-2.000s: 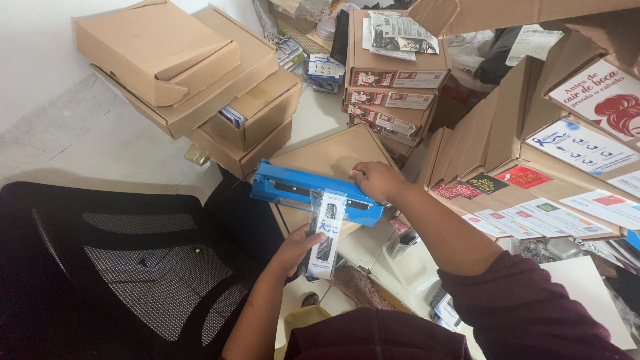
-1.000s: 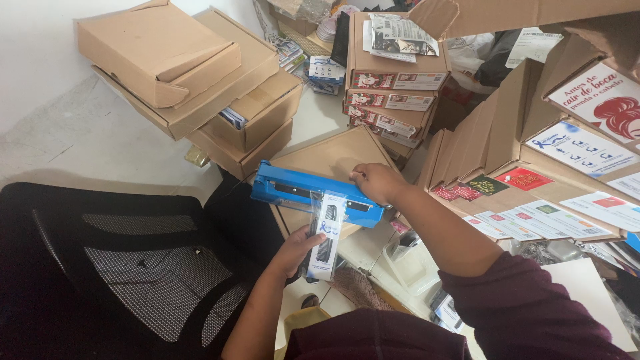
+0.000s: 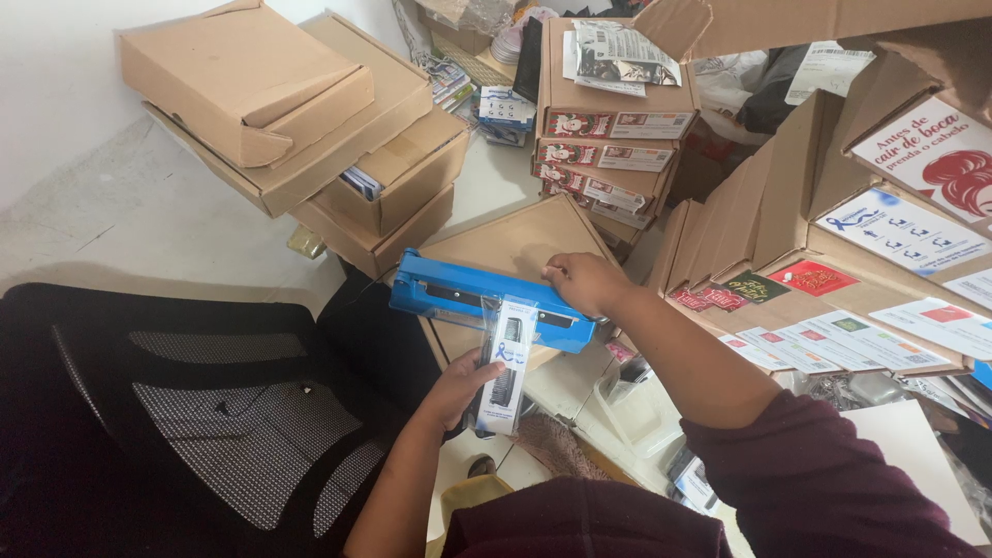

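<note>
A blue impulse bag sealer (image 3: 473,280) lies on a flat cardboard box (image 3: 511,240) at the centre. My left hand (image 3: 459,384) holds a clear plastic packet with a black comb on a white printed card (image 3: 508,372), thumb on its front. The packet's upper end meets the sealer's front edge, and whether it reaches between the jaws cannot be made out. Curled, my right hand (image 3: 585,283) rests at the right end of the sealer's arm. Its fingertips are partly hidden, so I cannot tell how firmly it grips.
Cardboard boxes (image 3: 248,77) are stacked at the upper left, and labelled boxes (image 3: 620,108) behind the sealer. Open cardboard compartments with printed cards (image 3: 837,341) stand at the right. A black mesh chair (image 3: 240,434) is at the lower left, and a clear plastic tub (image 3: 635,411) right of the packet.
</note>
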